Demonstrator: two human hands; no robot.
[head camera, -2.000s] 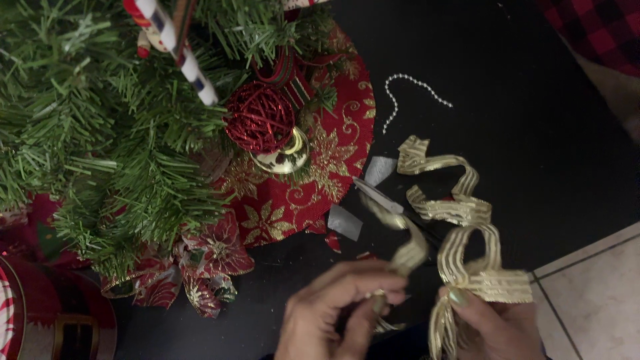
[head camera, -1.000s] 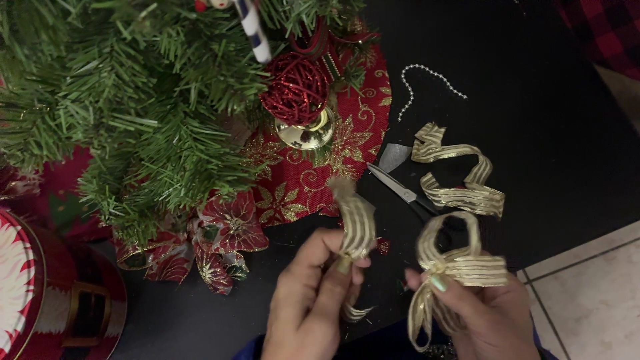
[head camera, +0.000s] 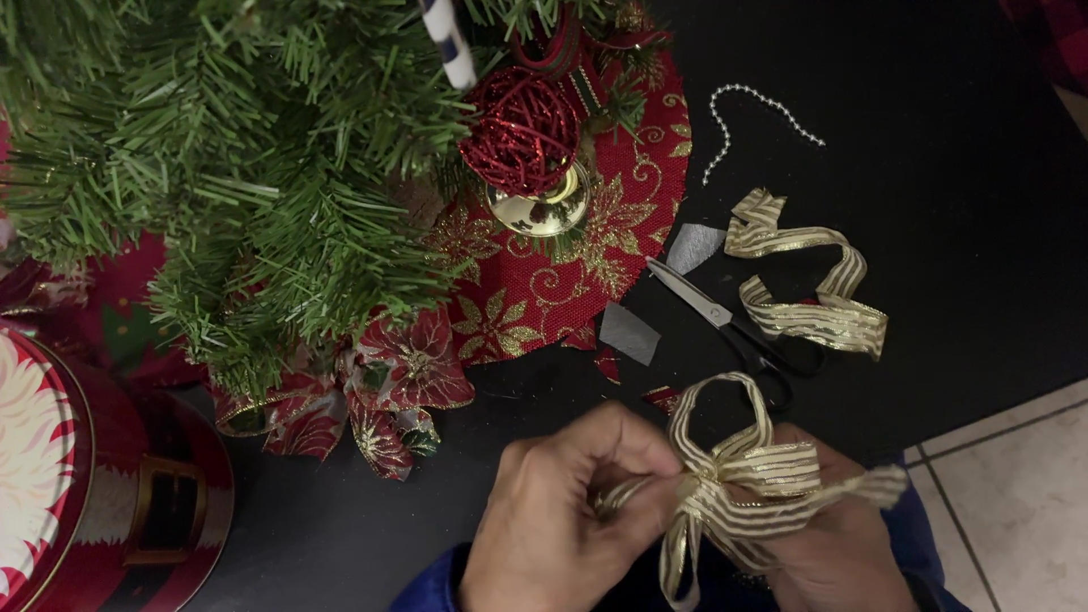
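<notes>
A bow of gold-and-cream striped ribbon (head camera: 748, 484) is between my hands, near the bottom of the view. My left hand (head camera: 574, 510) pinches ribbon at the left of the bow's gathered centre, its fingertips close together. My right hand (head camera: 837, 535) supports the bow from behind and the right; its fingers are mostly hidden by the loops. One ribbon tail reaches right across it. Beyond the bow lie scissors (head camera: 693, 293) with black handles, blades slightly apart, and a loose curled length of the same ribbon (head camera: 816, 323) partly over a handle.
An artificial Christmas tree (head camera: 280, 170) stands at the left on a red and gold tree skirt (head camera: 569, 297), with a red glitter ball (head camera: 523, 132). Silver beads (head camera: 739, 87), grey scraps (head camera: 629, 333), fabric poinsettias (head camera: 416, 361) and a red tin (head camera: 170, 510) lie on the black table.
My left hand, apart from the bow and holding a strip of ribbon a second ago, has moved right to the bow's centre. A ribbon tail now crosses over my right hand.
</notes>
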